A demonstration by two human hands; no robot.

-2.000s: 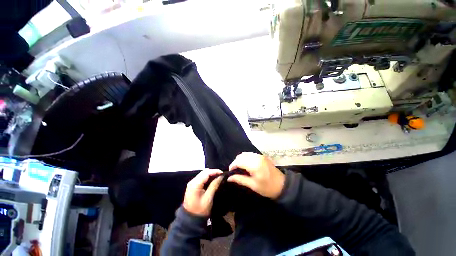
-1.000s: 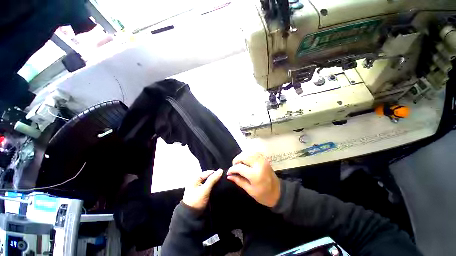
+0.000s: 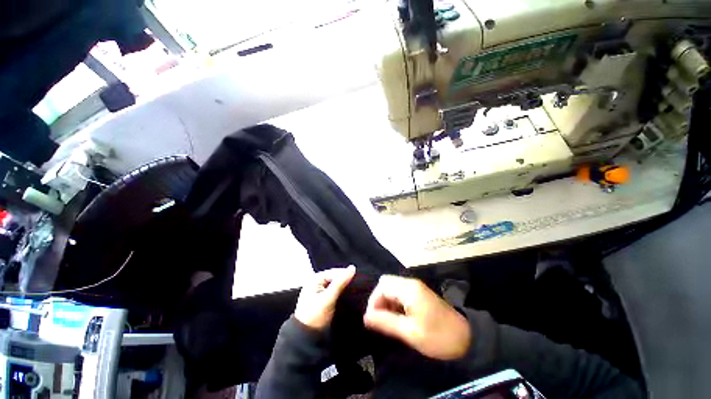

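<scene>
A black garment (image 3: 312, 206) lies from the basket over the table's front edge into my lap, with a long seam or zipper line along it. My left hand (image 3: 323, 298) pinches dark cloth at the table's front edge, thumb and finger together. My right hand (image 3: 417, 318) is just right of it, slightly blurred, its fingers curled. Whether the right hand grips cloth or a small tool is hidden against the black.
A cream sewing machine (image 3: 514, 78) stands at the right. A blue-handled tool (image 3: 489, 231) and an orange item (image 3: 604, 174) lie before its bed. A dark round basket (image 3: 117, 226) is at the left. A phone-like object (image 3: 495, 386) shows at the bottom edge.
My right hand has moved right and down, away from my left, and its fingers have curled. My left hand still pinches the cloth. The camera view has shifted and turned slightly.
</scene>
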